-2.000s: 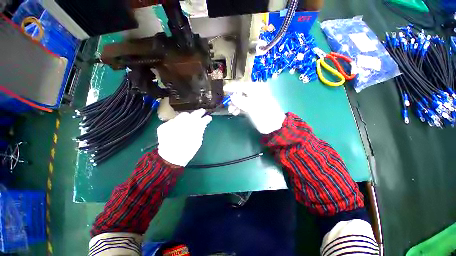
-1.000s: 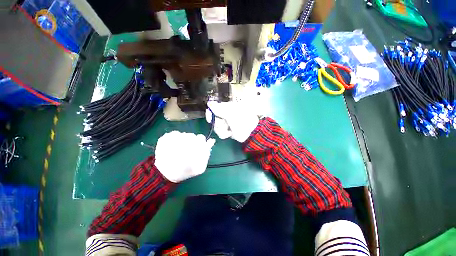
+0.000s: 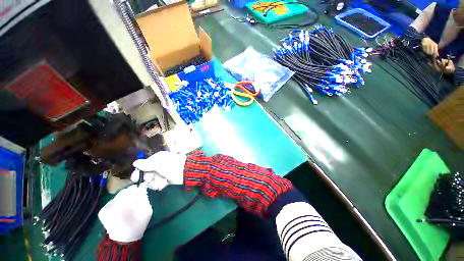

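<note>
The dark brown press head (image 3: 104,145) stands at the left. My right hand (image 3: 162,169), in a white glove, is at the right front of the press and pinches a short black cable (image 3: 141,176); a bit of blue shows at the cable's top, by the press. My left hand (image 3: 126,213), also gloved, is just below, its fingers closed at the cable's lower part. Another black cable (image 3: 178,210) lies on the bench in front. Blue terminals (image 3: 201,99) lie in a heap right of the press.
A cable bundle (image 3: 71,216) lies left of the press. Behind the heap is an open carton (image 3: 170,38). Scissors (image 3: 245,94), a clear bag (image 3: 260,72) and finished cables (image 3: 325,61) lie to the right. A green tray (image 3: 418,204) is at lower right. Another person's hands (image 3: 436,56) show at upper right.
The view has swung to the right, so the press shows further left and another person has come in. My hands have come closer together, and the held cable's blue end is at the press.
</note>
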